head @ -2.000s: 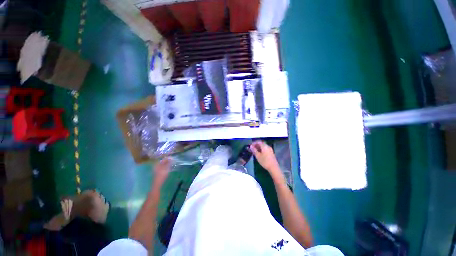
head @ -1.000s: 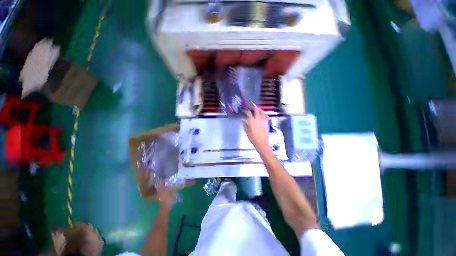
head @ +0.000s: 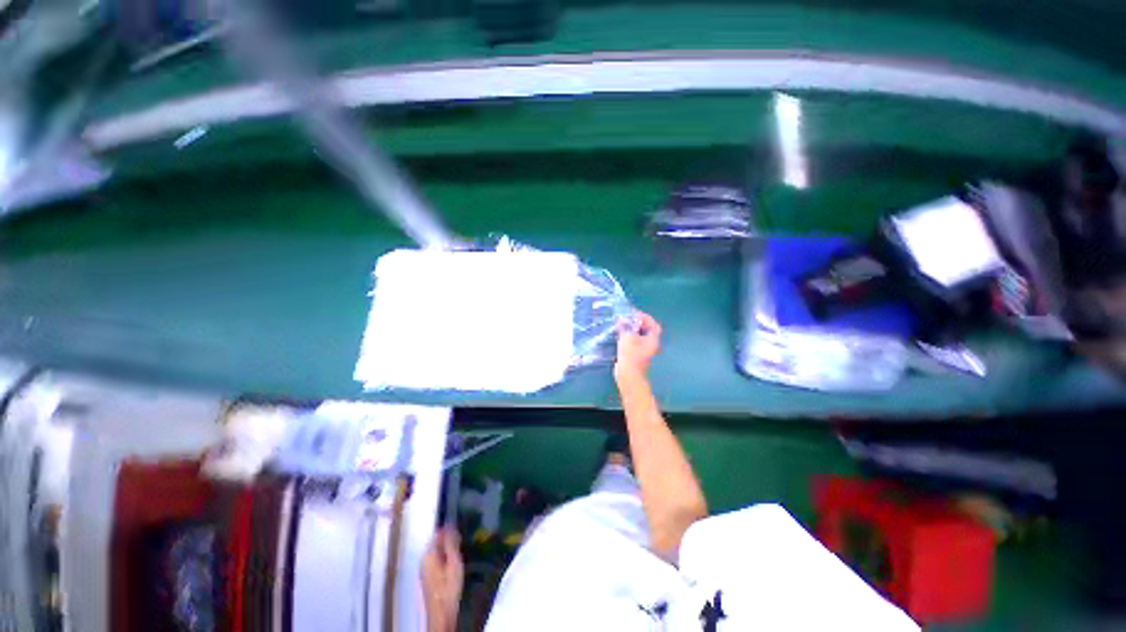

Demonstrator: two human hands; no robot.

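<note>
The stack of shrink bags (head: 469, 321) is a large flat white rectangle on the green bench. My right hand (head: 636, 342) pinches the edge of a clear shrink bag (head: 598, 311) at the stack's right side; the film is bunched towards my fingers. My left hand (head: 442, 575) is low in the view beside the bar sealer's front edge; it is blurred, and its grip cannot be told. A dark, shiny wrapped item (head: 191, 570) lies at the tunnel mouth, too blurred to tell more.
The white bar sealer (head: 324, 556) and the red-brown tunnel curtain (head: 136, 525) are at lower left. A blue-topped bench scale (head: 800, 340) with a dark item stands right of my right hand. Dark boxes (head: 701, 212) lie behind. A red stool (head: 945, 568) is on the floor.
The view has swung right to the bench. My right hand has left the wrapped box by the rollers and now grips film at the stack. My left hand is now by the sealer's edge.
</note>
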